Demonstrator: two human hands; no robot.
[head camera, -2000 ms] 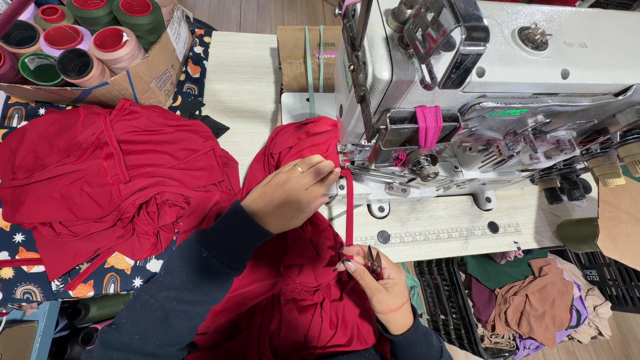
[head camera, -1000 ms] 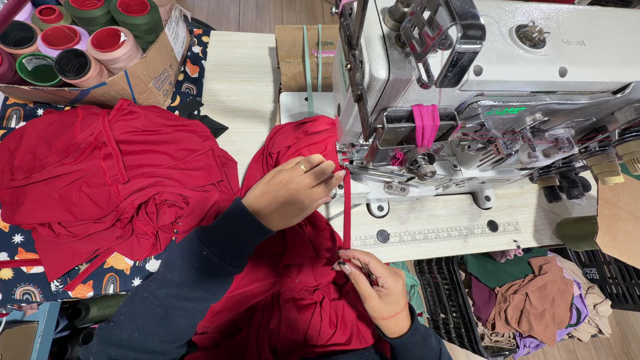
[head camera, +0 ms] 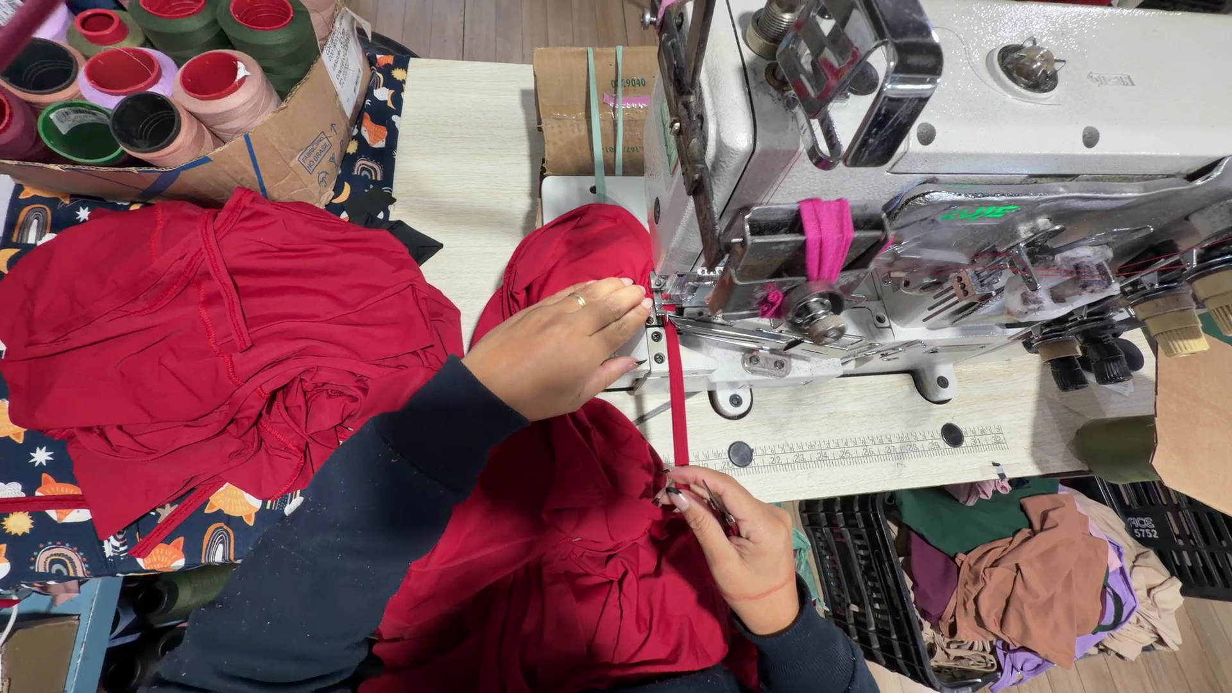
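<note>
Red fabric (head camera: 577, 539) runs from my lap up to the presser foot area (head camera: 658, 298) of a white industrial sewing machine (head camera: 1020, 106). My left hand (head camera: 558, 346), a ring on one finger, lies flat on the fabric just left of the foot. A narrow red strip (head camera: 678, 395) hangs from the machine down to my right hand (head camera: 727, 539), whose thumb and index finger pinch its lower end. Small metal thread snips (head camera: 720, 505) are tucked in the same hand, partly hidden by the fingers. A heap of red fabric (head camera: 231, 337) lies on the left.
A cardboard box (head camera: 279, 154) of thread cones stands at the upper left, on patterned cloth (head camera: 231, 525). A ruler scale (head camera: 866, 449) marks the table's front edge. At the lower right, a black plastic crate (head camera: 857, 568) holds coloured fabric pieces (head camera: 1030, 577). Another cardboard piece (head camera: 1193, 414) stands at the right edge.
The snips in my right hand, whose blades pointed up beside the strip two seconds ago, now lie lower within the fingers. My left hand has stayed in nearly the same place.
</note>
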